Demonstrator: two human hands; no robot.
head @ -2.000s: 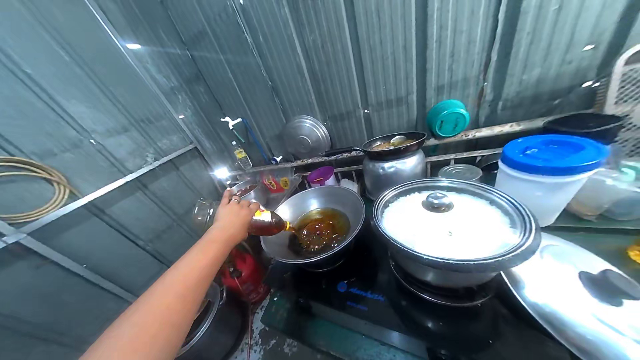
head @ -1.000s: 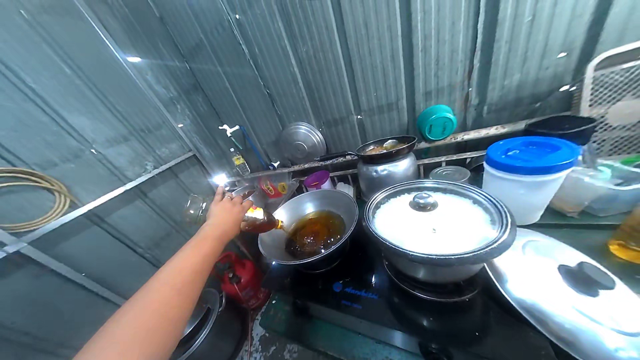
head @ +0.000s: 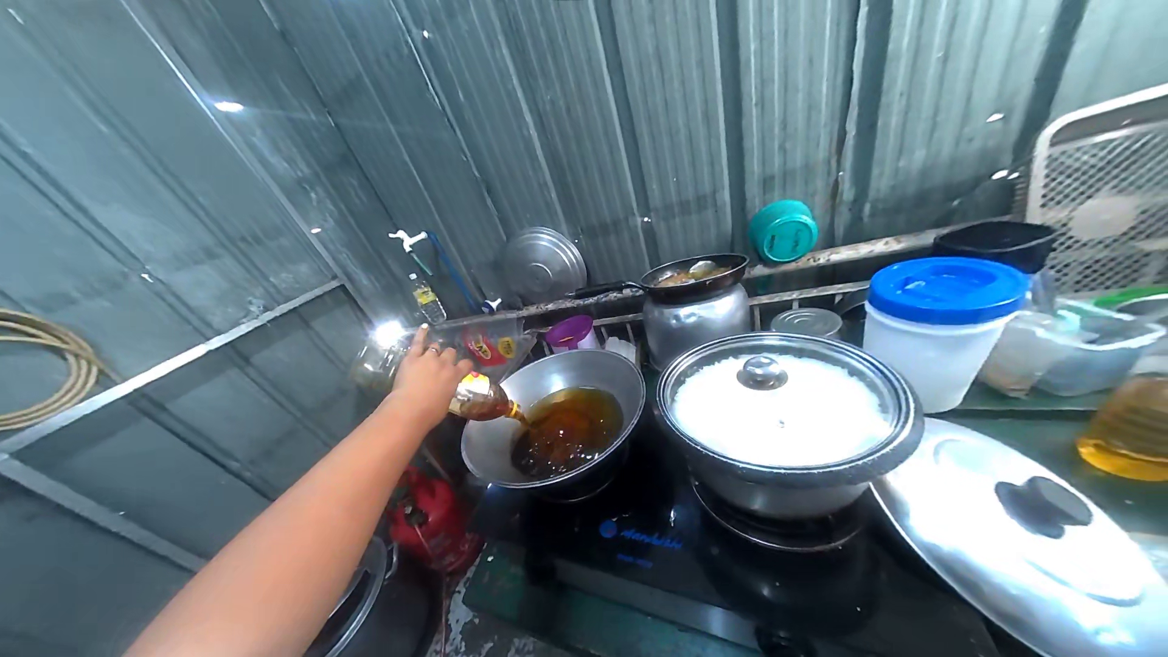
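Observation:
My left hand [head: 429,379] grips a clear plastic bottle [head: 484,399] of dark brown liquid, tilted with its mouth down to the right. A brown stream runs from the mouth into the metal wok [head: 497,447], where brown liquid [head: 570,429] lies with bubbles on its surface. The wok sits on the left burner of a black gas stove [head: 639,566]. On the right burner stands a pot of white rice [head: 785,411] under a glass lid. My right hand is not in view.
A large metal lid [head: 967,511] lies at the right, near a white tub with a blue lid [head: 940,338]. Behind the stove, a small frying pan [head: 693,278] rests on a metal pot [head: 698,319]. A red gas cylinder [head: 429,525] stands below left. Corrugated metal walls [head: 675,119] enclose the corner.
The bottle stays tilted over the wok in my left hand. Its dark contents have dropped lower in the bottle. The view has shifted slightly.

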